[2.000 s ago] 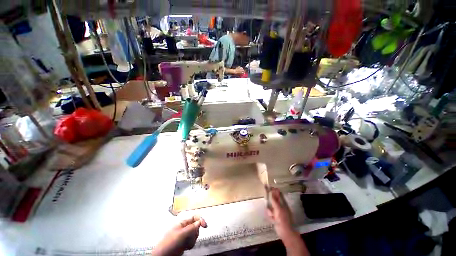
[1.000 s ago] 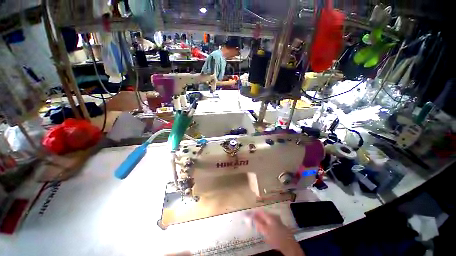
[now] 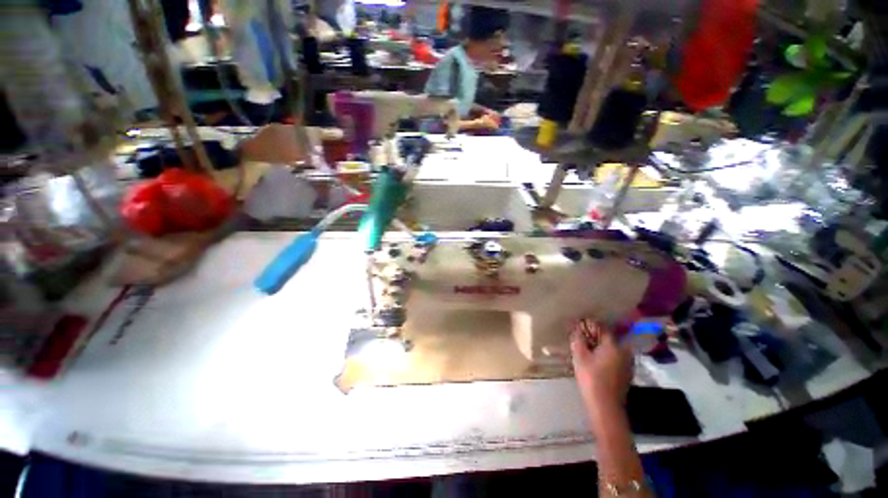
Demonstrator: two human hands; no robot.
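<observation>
The cream sewing machine [image 3: 467, 289] stands on the white table, with its needle area and metal plate at the left end of the bed. My right hand [image 3: 604, 370] is at the right part of the machine head. Its fingers close around the small round dial [image 3: 588, 333], partly hiding it. The hand is a little blurred. A black smartphone [image 3: 664, 411] lies on the table just right of my wrist, partly behind it. My left hand is out of the picture.
A blue lamp paddle [image 3: 288, 263] and a green tool holder [image 3: 386, 206] are at the machine's left end. A red plastic bag [image 3: 177, 202] lies at the back left. Dark scraps and rolls crowd the right end. A person [image 3: 456, 80] works at a table behind.
My right hand has moved up and right from the table's front to the dial. The object it held two seconds ago no longer shows. My left hand has left the picture.
</observation>
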